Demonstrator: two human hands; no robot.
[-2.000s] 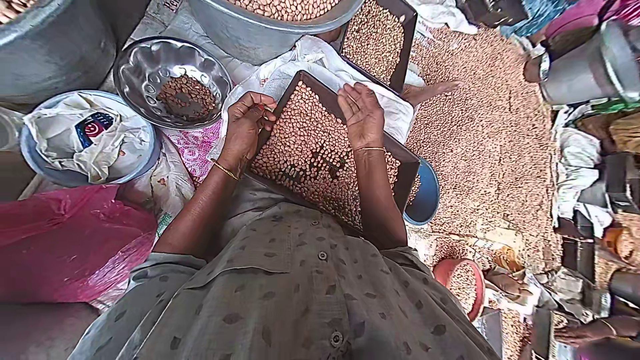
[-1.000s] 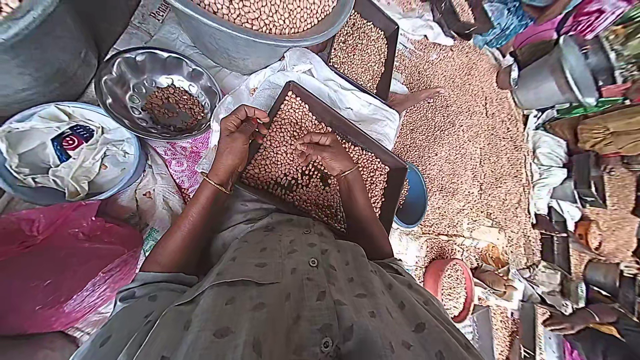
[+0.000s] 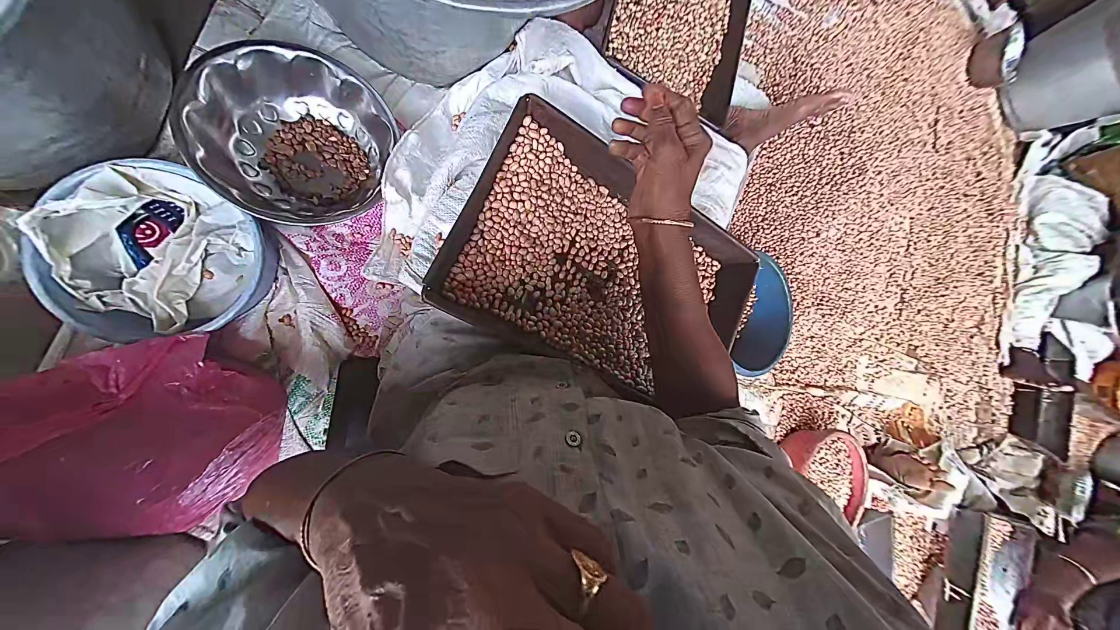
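Observation:
A dark rectangular tray (image 3: 477,219) of shelled peanuts (image 3: 560,245) lies tilted across my lap, on a white woven sack (image 3: 499,96). Over the tray's far right rim is my right hand (image 3: 665,144), fingers curled, with a thin bangle at the wrist; whether its fingers hold anything is unclear. My left hand (image 3: 472,542), wearing a gold ring, is large and close to the camera in front of my shirt, its fingertips hidden at the bottom. Left of the tray, a fluted steel bowl (image 3: 210,96) holds some darker nuts (image 3: 319,157).
Beside the steel bowl sit a blue basin (image 3: 52,289) with a white bag and a pink plastic bag (image 3: 131,437). A second nut tray (image 3: 739,52), a blue container (image 3: 770,315) and a red tub (image 3: 853,490) stand right. Peanuts (image 3: 875,219) cover the floor; another person's hand (image 3: 1050,586) shows lower right.
My left hand has left the tray and come back close to my chest and the camera. My right hand has moved from over the nuts to the tray's far right rim.

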